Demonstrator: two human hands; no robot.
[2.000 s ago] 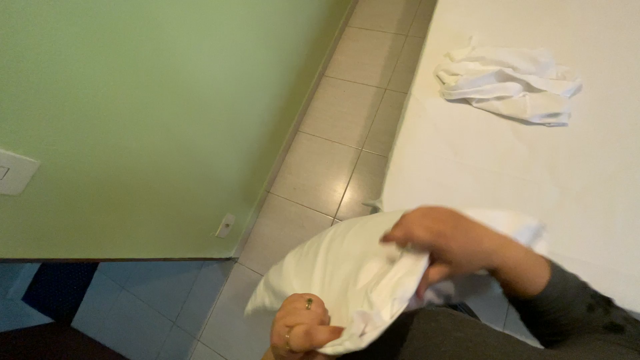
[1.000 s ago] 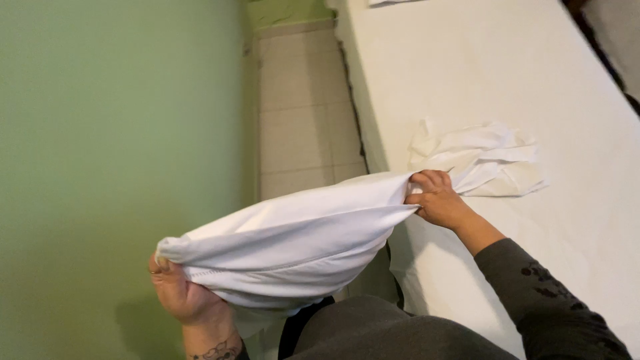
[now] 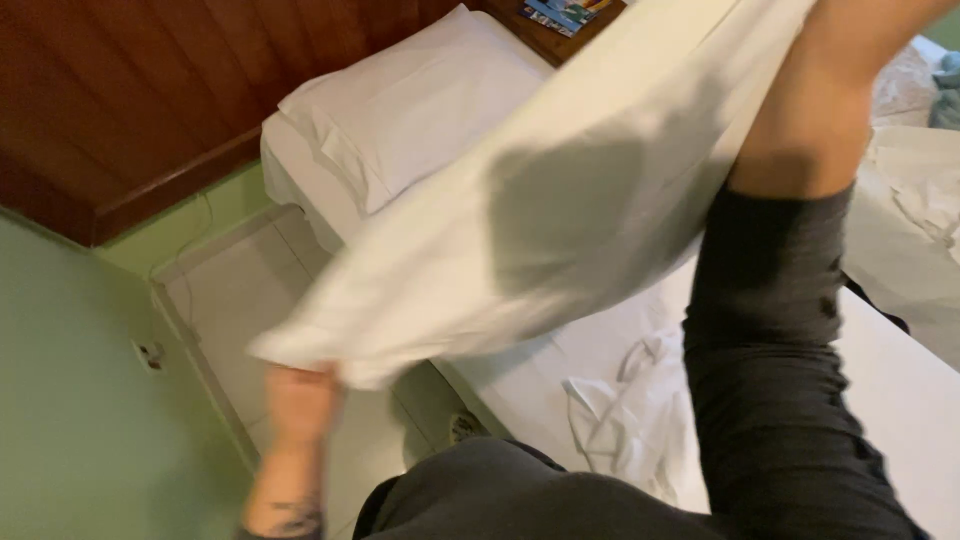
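A white pillow in a white pillowcase (image 3: 450, 285) stretches diagonally across the view, blurred by motion and raised above the bed. At its lower left corner my left hand (image 3: 304, 397) grips the cloth. My right hand (image 3: 847, 37) is at the upper right end of it, partly cut off by the top edge of the frame; its fingers are not visible. Beneath and behind lies the white-sheeted bed (image 3: 517, 382), with a crumpled white cloth (image 3: 637, 412) on it near my body.
Another white pillow (image 3: 420, 97) lies at the bed's head against wood panelling (image 3: 150, 82). A wooden nightstand (image 3: 551, 45) holds printed leaflets (image 3: 562, 15). A second bed (image 3: 907, 300) with white cloth is at right. A green wall (image 3: 67, 360) with an outlet (image 3: 148, 354) borders the tiled floor (image 3: 247, 277).
The pillow has been lifted, its right end now much higher with my right arm raised. The view has swung to show the head of the bed.
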